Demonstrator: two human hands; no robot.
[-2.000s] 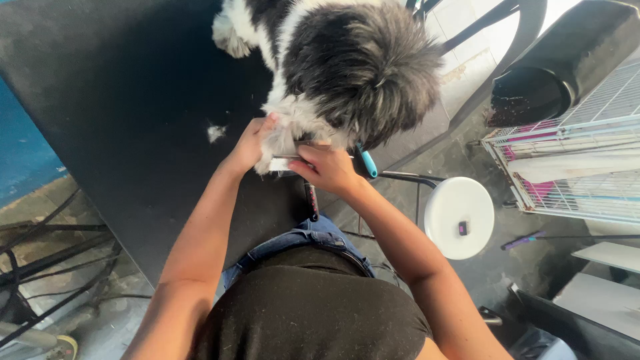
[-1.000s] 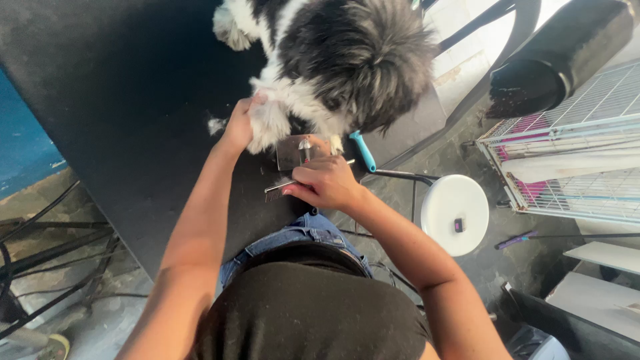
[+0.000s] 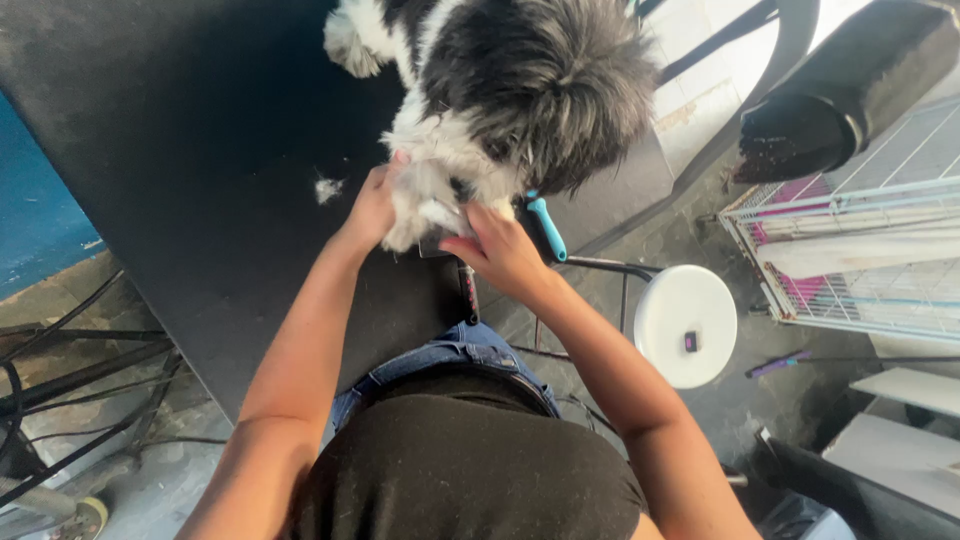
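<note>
A black and white long-haired dog (image 3: 540, 82) is on a black table (image 3: 247, 247), its head tipped down toward my hands. My left hand (image 3: 377, 202) grips the dog's white front leg (image 3: 411, 199) from the left. On the other side my right hand (image 3: 499, 244) has its fingers closed on a small whitish or metallic tool, blurred and partly hidden, against the fur of the leg. A turquoise-handled grooming tool (image 3: 549, 229) lies just right of that hand. Below the hand a dark handle with pink marks (image 3: 469, 292) shows at the table's edge.
A tuft of cut white fur (image 3: 328, 190) lies left of the dog. To the right are a round white stool (image 3: 684, 326) with a small dark object on it, a black cylindrical nozzle (image 3: 817, 127) and a white wire cage (image 3: 862, 247). Black cables (image 3: 67, 322) run at the lower left.
My right hand has moved up from below the dog's paw to the leg with the small tool. My left hand keeps hold of the leg.
</note>
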